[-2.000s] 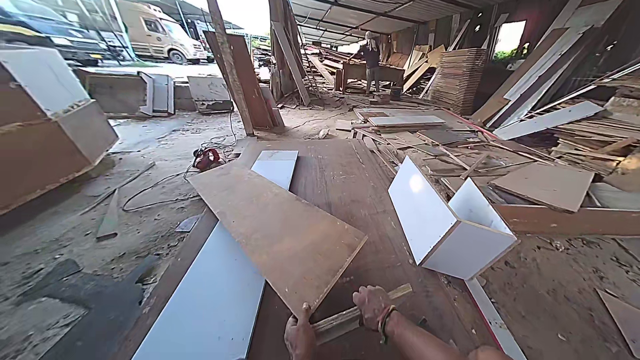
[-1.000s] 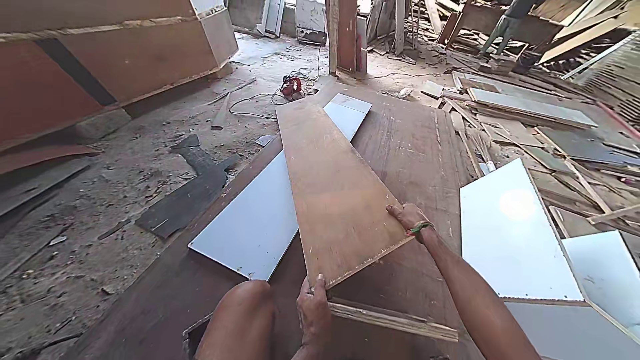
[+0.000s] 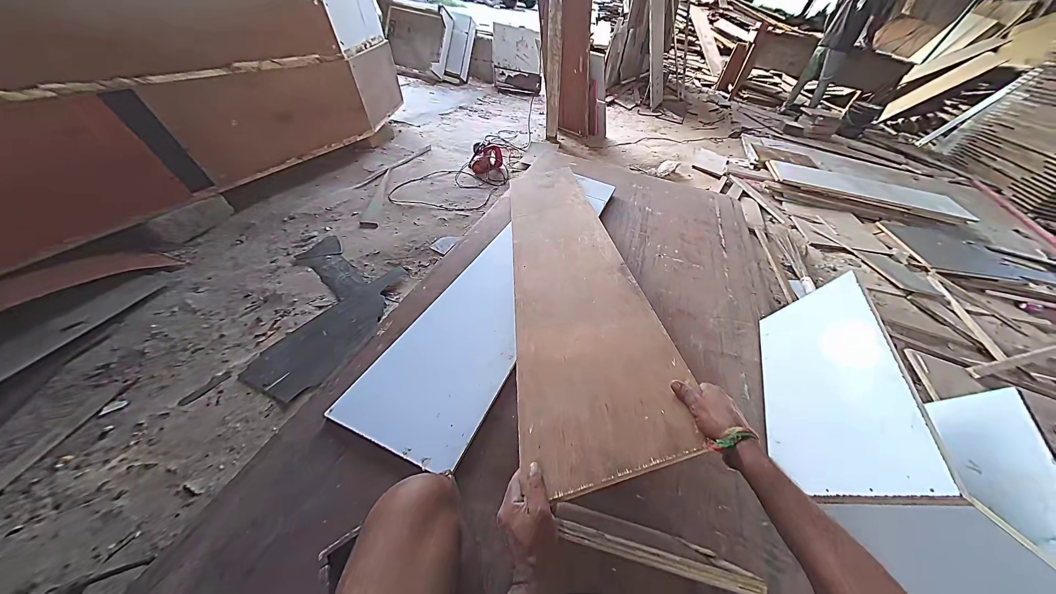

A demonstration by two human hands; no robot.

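Observation:
A long brown plywood board (image 3: 586,330) lies aslant in front of me, its near end between my two hands. My left hand (image 3: 529,516) grips its near left corner, thumb on top. My right hand (image 3: 711,412), with a coloured band at the wrist, grips its right edge near the corner. Partly beneath the board lies a white-faced panel (image 3: 445,355). Just below the near end, a narrow wooden strip (image 3: 660,549) rests on the large brown sheet (image 3: 693,247). My bare knee (image 3: 408,536) is left of my left hand.
White panels joined at an angle (image 3: 841,404) stand at the right. A red corded power tool (image 3: 487,161) lies on the ground ahead. Large brown panelled boxes (image 3: 247,124) fill the upper left. Scrap boards (image 3: 874,194) cover the right side, and a person (image 3: 833,49) stands at the back.
My right hand has left the wooden strip and now holds the board's right edge. The board has turned to point more straight ahead. The view has tilted down.

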